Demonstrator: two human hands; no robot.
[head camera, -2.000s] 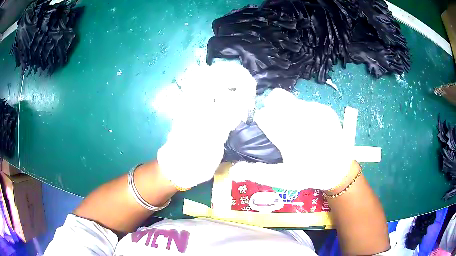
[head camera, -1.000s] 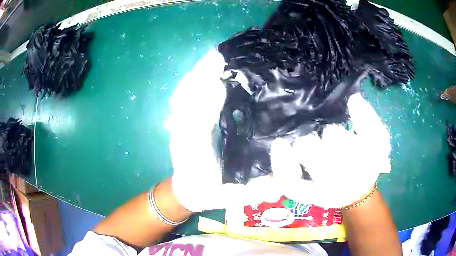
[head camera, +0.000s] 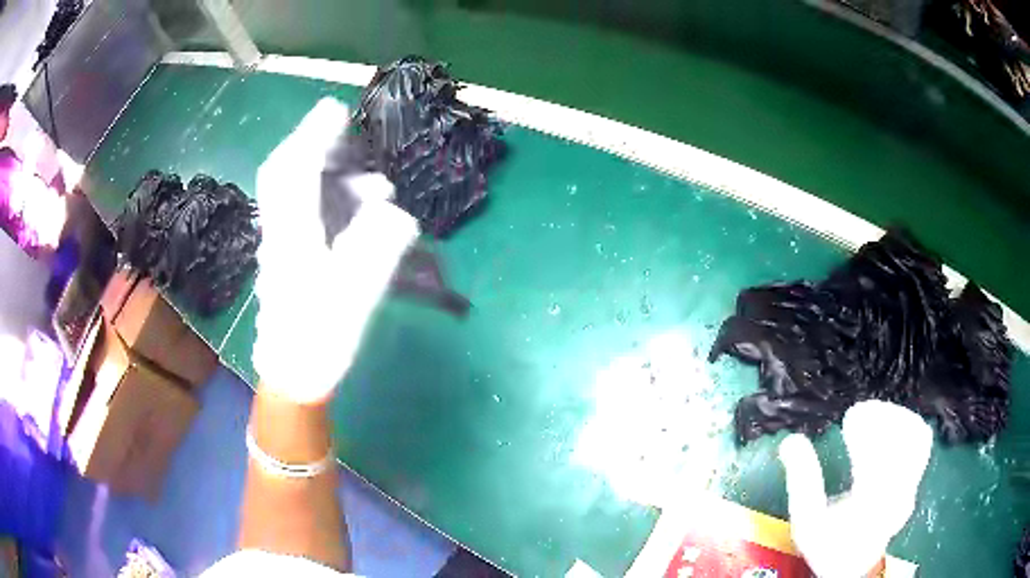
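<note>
My left hand (head camera: 322, 260), in a white glove, is raised at the left over the green table. It is closed on a black pleated piece (head camera: 424, 282), part of which shows below and right of the fingers. My right hand (head camera: 861, 485), in a white glove, is at the lower right with thumb and fingers apart, and nothing shows in it. It is in front of the large pile of black pleated pieces (head camera: 870, 327). The red card (head camera: 729, 553) with yellow tape lies just left of my right hand, cut off by the bottom edge.
A bunch of black pieces (head camera: 435, 147) lies behind my left hand, and another bunch (head camera: 192, 237) lies left of it. A brown cardboard box (head camera: 136, 395) is beside the table at the lower left. A pale rail (head camera: 678, 169) runs along the far edge.
The view has swung left. My left hand has moved with a black piece to the bunches on the left. My right hand has let go of the workpiece and opened.
</note>
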